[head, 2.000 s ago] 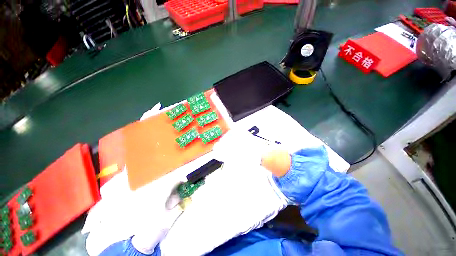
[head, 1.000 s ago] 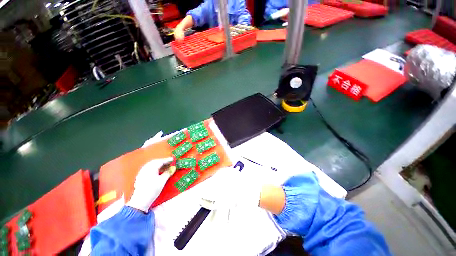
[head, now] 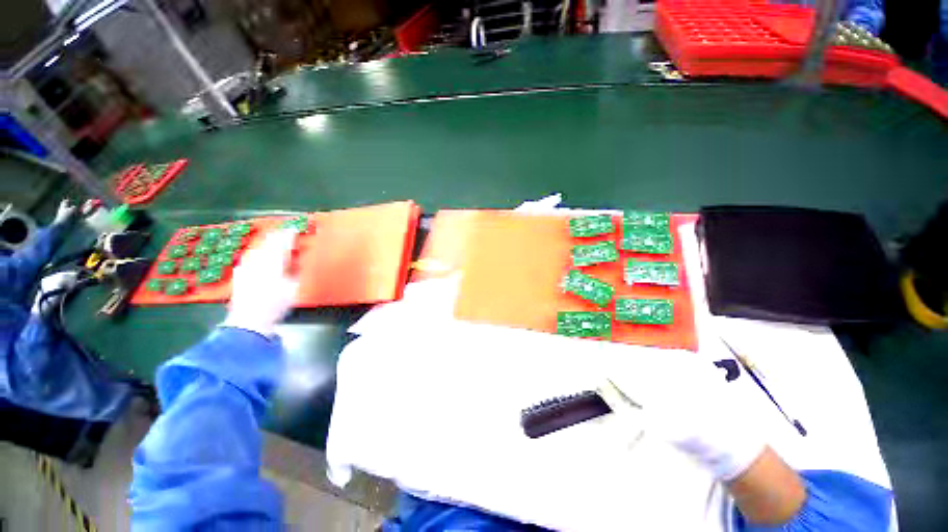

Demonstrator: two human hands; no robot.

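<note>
My right hand (head: 691, 421), in a white glove, holds a black brush (head: 567, 413) over the white cloth (head: 437, 416), its bristles facing away from me. My left hand (head: 262, 281), white-gloved and blurred, is over the left red foam sheet (head: 359, 255), beside the rows of small green circuit boards (head: 213, 249) there; whether its fingers hold a board is not clear. More circuit boards (head: 594, 253) lie in two columns on the right end of the orange foam sheet (head: 509, 270) in front of me.
A black pad (head: 795, 265) lies right of the orange sheet. A thin dark pointed tool (head: 769, 390) lies on the cloth. A yellow ring (head: 920, 301) is at the right edge. Red gridded trays (head: 728, 42) stand across the bench. Another person's blue sleeve (head: 52, 353) is at far left.
My left hand has moved from the orange sheet to the boards on the left red sheet. The view has swung left. My right hand still holds the brush over the cloth.
</note>
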